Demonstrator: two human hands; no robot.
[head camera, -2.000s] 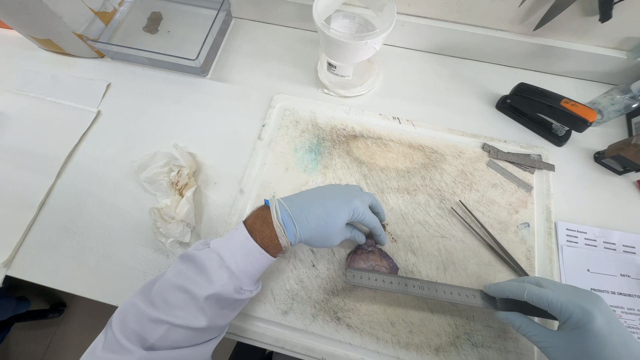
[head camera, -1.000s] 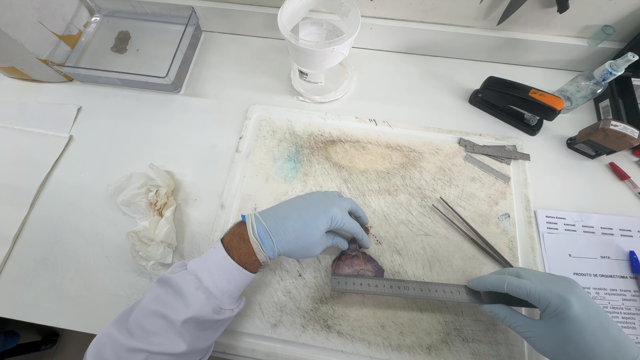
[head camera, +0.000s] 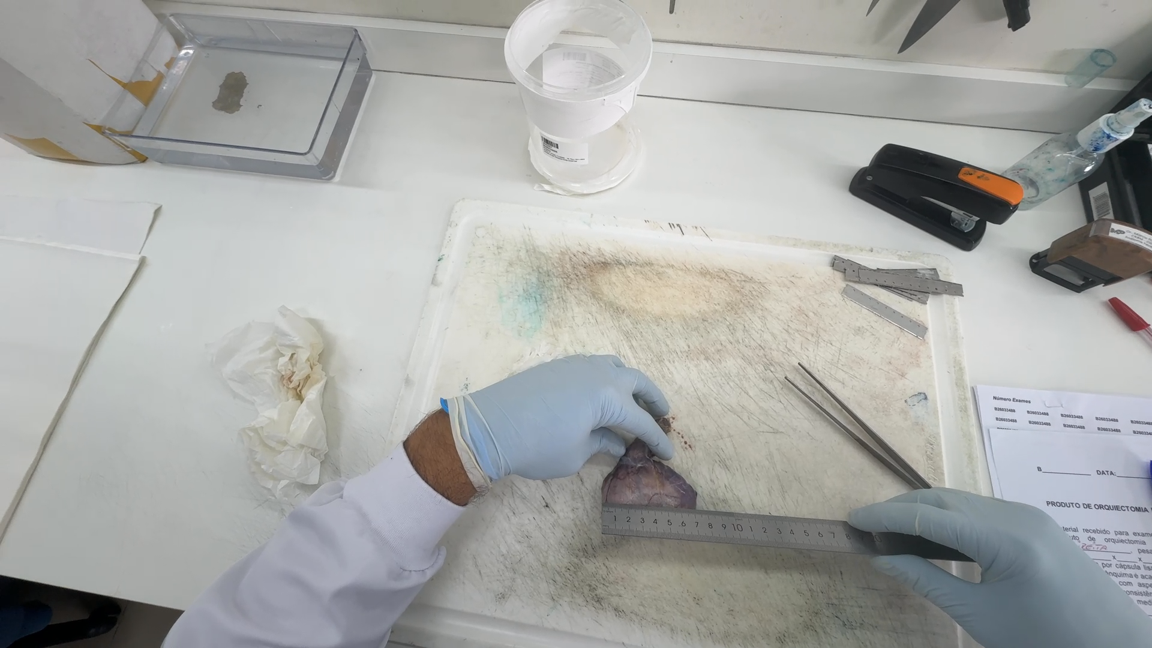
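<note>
A purplish tissue specimen (head camera: 650, 483) lies on the stained, scored white cutting board (head camera: 576, 346). My left hand (head camera: 567, 418), in a light blue glove, pinches the specimen's narrow upper end between its fingertips. My right hand (head camera: 999, 558), gloved the same way, grips the right end of a steel ruler (head camera: 738, 529). The ruler runs along the specimen's lower edge, with its low numbers beside the tissue. Metal forceps (head camera: 859, 427) rest on the board just above my right hand, tips pointing up and left.
Crumpled stained tissue paper (head camera: 283, 396) lies left of the board. Behind stand a clear plastic tray (head camera: 346, 117) and a white plastic tub (head camera: 580, 99). At right are small metal strips (head camera: 900, 281), a stapler (head camera: 936, 193), a spray bottle (head camera: 1071, 157), a stamp (head camera: 1093, 256) and printed papers (head camera: 1062, 495).
</note>
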